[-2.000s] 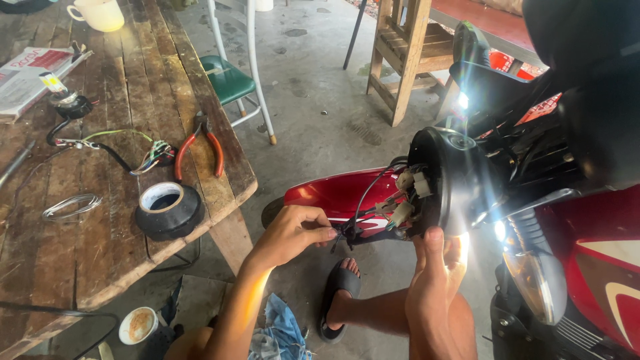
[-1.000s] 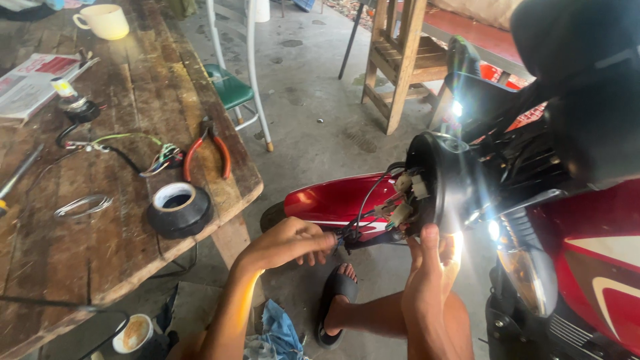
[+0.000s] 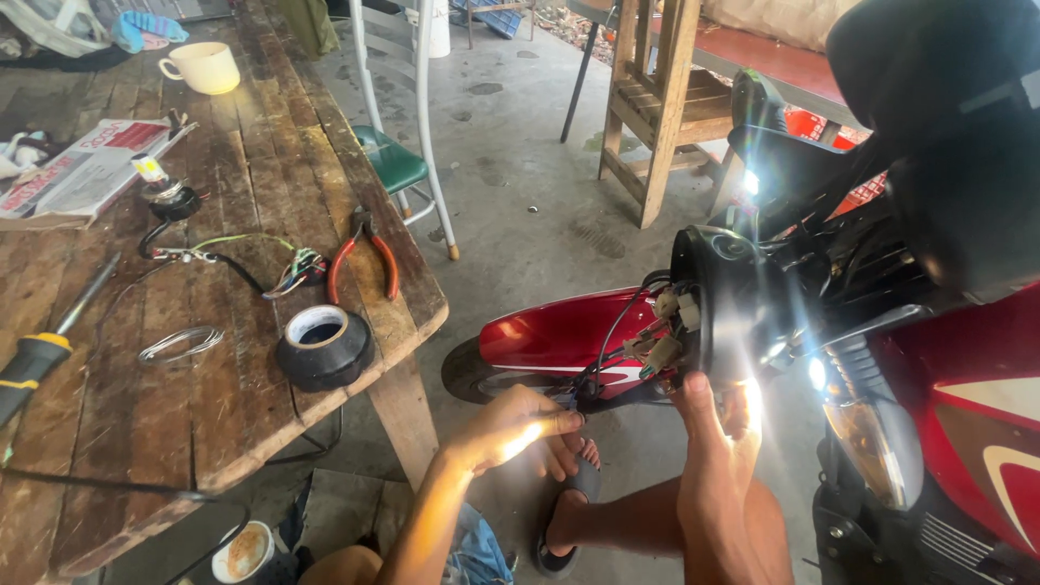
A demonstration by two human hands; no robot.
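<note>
My right hand [image 3: 719, 447] grips the lower rim of a motorcycle's black headlight housing [image 3: 723, 301], thumb toward the open side. Wire connectors [image 3: 662, 341] and cables hang out of that side, above the red front fender [image 3: 561, 333]. My left hand [image 3: 520, 431] is just below the fender, thumb and fingers pinched together near the end of a dark wire [image 3: 569, 396]; whether it grips the wire is unclear. On the wooden table are red-handled pliers [image 3: 361, 252], a roll of black tape [image 3: 325, 349], a bulb with a socket [image 3: 166, 191], stripped wires [image 3: 296, 268] and a coil of thin wire [image 3: 180, 344].
The wooden table's edge [image 3: 422, 321] is to my left. A screwdriver [image 3: 57, 337], a cardboard box [image 3: 81, 171] and a mug [image 3: 203, 67] are on it. A green-seated chair [image 3: 394, 162] and a wooden chair [image 3: 666, 114] stand beyond. A cup [image 3: 244, 552] stands low at the left.
My left hand has shifted slightly, its fingers now pointing lower beneath the fender. My right hand stays on the headlight housing.
</note>
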